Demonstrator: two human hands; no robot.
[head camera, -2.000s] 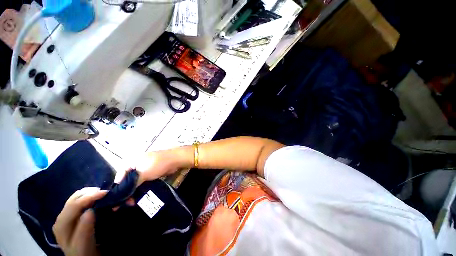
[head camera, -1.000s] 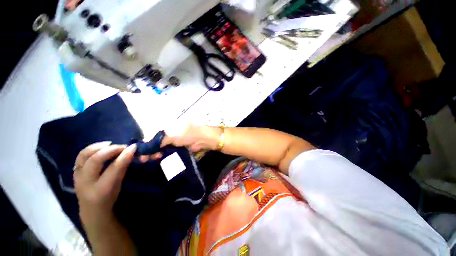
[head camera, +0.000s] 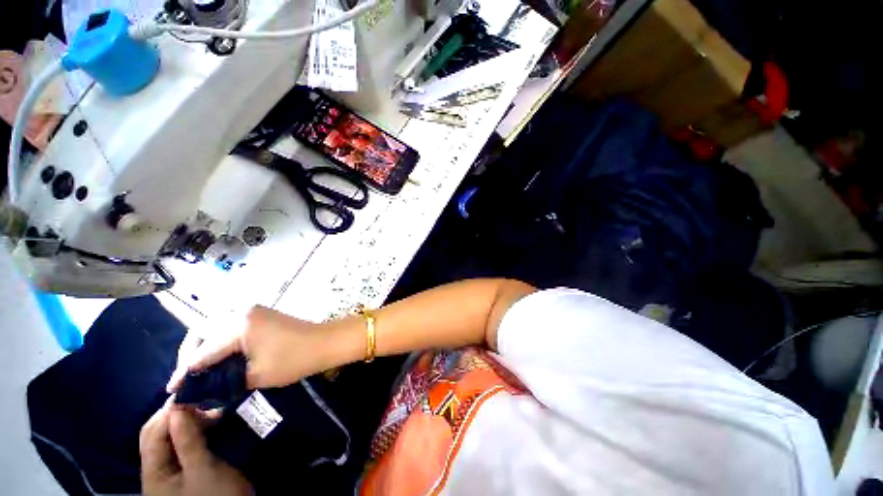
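Note:
A dark navy garment piece (head camera: 106, 378) with a thin pale line lies at the lower left, in front of the white sewing machine (head camera: 160, 126). A white label (head camera: 259, 415) shows on the cloth. My right hand (head camera: 271, 347), with a gold bracelet at the wrist, grips a folded part of the cloth from above. My left hand (head camera: 184, 450), at the bottom edge and partly cut off, pinches the same fold with its fingertips. The presser foot area (head camera: 198, 244) is above my hands, apart from the cloth.
Black shears (head camera: 324, 189) and a lit smartphone (head camera: 358, 140) lie on the white table (head camera: 373, 262). Metal snips (head camera: 460, 97) lie near its edge. A navy garment heap (head camera: 629, 203) is at the right, with a cardboard box (head camera: 668, 63) behind. A blue cap (head camera: 114, 58) is on the machine.
The view has shifted, so the machine shows lower and more fully. My right hand has turned over the fold, and my left fingertips have come in under it. Both hands still hold the cloth.

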